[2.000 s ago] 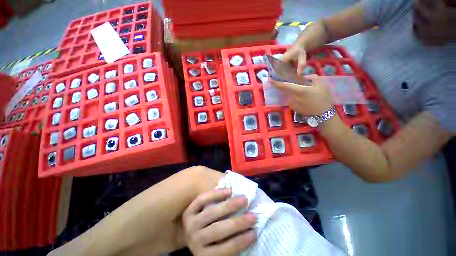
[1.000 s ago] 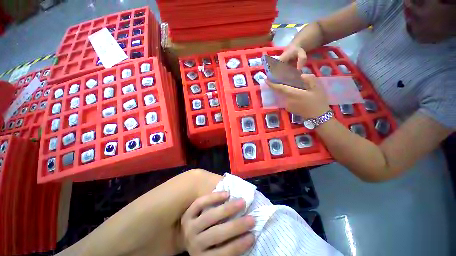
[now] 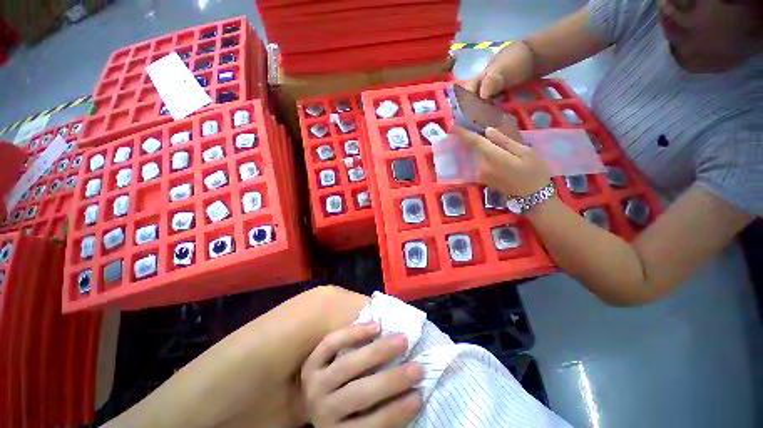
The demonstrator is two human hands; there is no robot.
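My left hand (image 3: pixel 360 376) lies at the bottom centre, its fingers closed over the white striped sleeve (image 3: pixel 452 372) near my bent elbow. My right forearm (image 3: pixel 226 359) runs to the lower left; my right hand is out of view. Nearest in front are two red foam trays. The left tray (image 3: pixel 171 292) holds silver-white square units (image 3: pixel 145 266), some with dark round centres, and one pocket is vacant. The right tray (image 3: pixel 468 282) holds grey-white units (image 3: pixel 415 254) and a black one (image 3: pixel 404 170). A translucent slip (image 3: pixel 573 150) lies across it.
At right, a person (image 3: pixel 669 109) leans over the right tray with a phone (image 3: pixel 481 111) in the hands. More red trays (image 3: pixel 360 38) are stacked at the back, and others (image 3: pixel 38 334) at left. A paper label (image 3: pixel 177 86) lies on the rear-left tray. A black pallet (image 3: pixel 335 267) is underneath.
The view has shifted slightly. The person at right has tilted the phone a little and moved the far hand. My left hand keeps its hold on the sleeve.
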